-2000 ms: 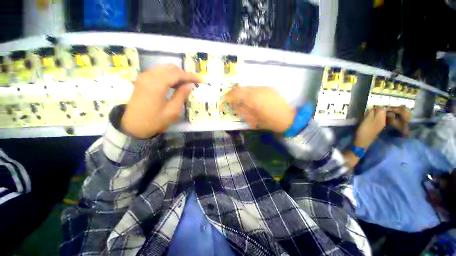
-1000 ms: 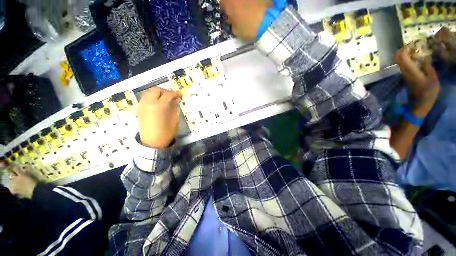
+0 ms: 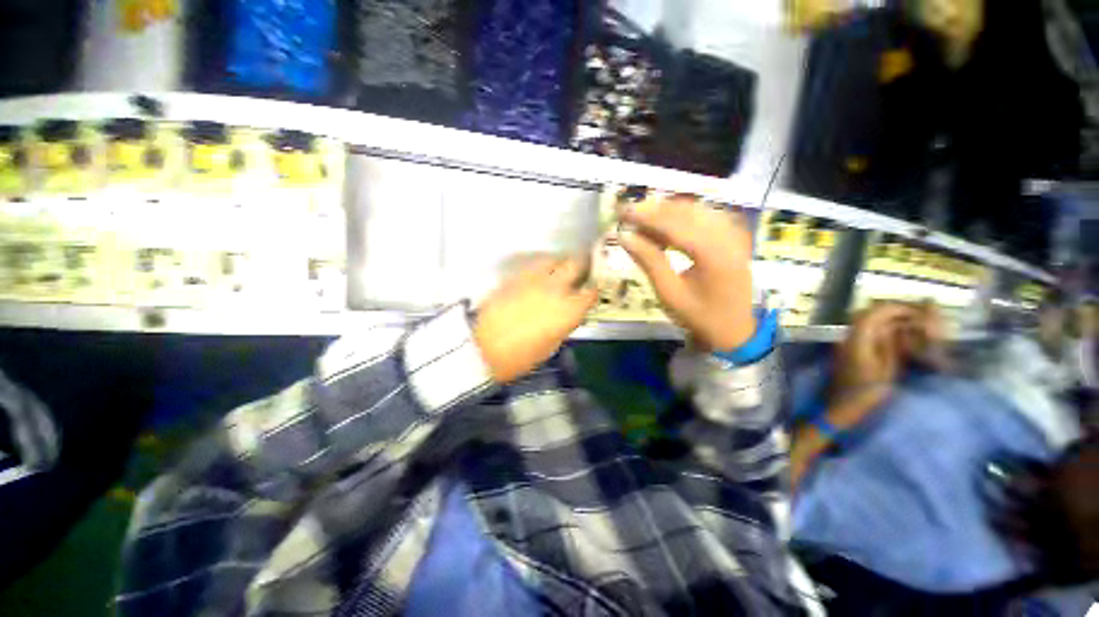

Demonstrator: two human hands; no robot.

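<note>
A pale circuit board panel (image 3: 622,294) lies on the line rail in front of me, mostly covered by my hands. My left hand (image 3: 536,311) is at its left edge, blurred, fingers bent together; I cannot tell whether it holds anything. My right hand (image 3: 699,259) is over the panel's right part, thumb and index finger brought close at its upper side; any small part between them is too small to tell. A blue wrist strap (image 3: 756,341) is on my right wrist.
A long row of boards (image 3: 169,229) lies left, more boards (image 3: 789,271) right. Beyond the rail (image 3: 482,139) stand bins of blue (image 3: 283,42), grey (image 3: 410,48), violet (image 3: 521,66) and speckled parts (image 3: 618,97). A person in blue (image 3: 916,464) works at right.
My right hand has come back from the bins to the board. My left hand has moved right. Compared with the oldest frame, a wide grey gap now shows left of my hands.
</note>
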